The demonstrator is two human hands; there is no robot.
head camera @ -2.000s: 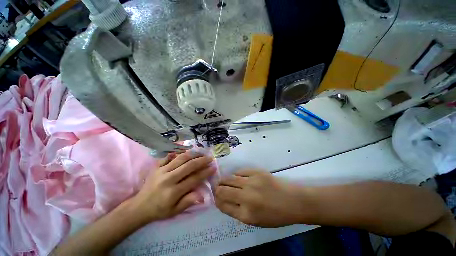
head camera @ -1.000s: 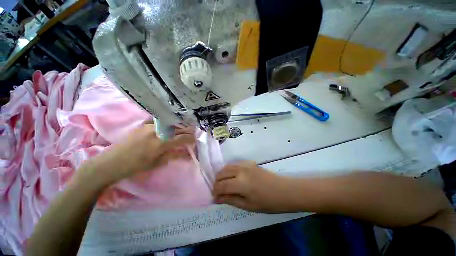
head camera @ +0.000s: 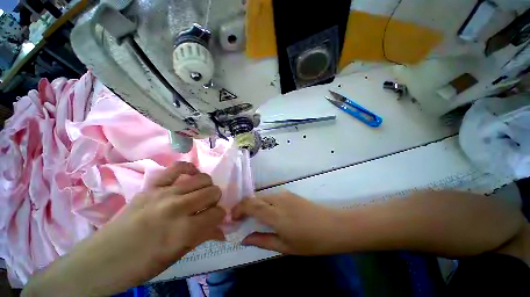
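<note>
The pink garment (head camera: 125, 125) is heaped at the left and runs under the head of the white sewing machine (head camera: 261, 75). A paler, sheer white piece (head camera: 243, 174) lies along its right edge, below the presser foot area with its yellowish patch (head camera: 245, 141). My left hand (head camera: 183, 200) has curled fingers on the pink cloth in front of the needle. My right hand (head camera: 276, 223) pinches the near right edge of the cloth and white piece, close to my left hand. The needle tip is too small to make out.
Tweezers (head camera: 299, 122) and blue thread snips (head camera: 355, 110) lie on the machine bed right of the needle. A white pile (head camera: 497, 136) with clear plastic is at the far right. A black strap with a clear square and disc (head camera: 312, 62) hangs on the machine head.
My left hand has moved back from beside the foot toward me and right, now near my right hand. The cloth between them is bunched. The view has shifted slightly.
</note>
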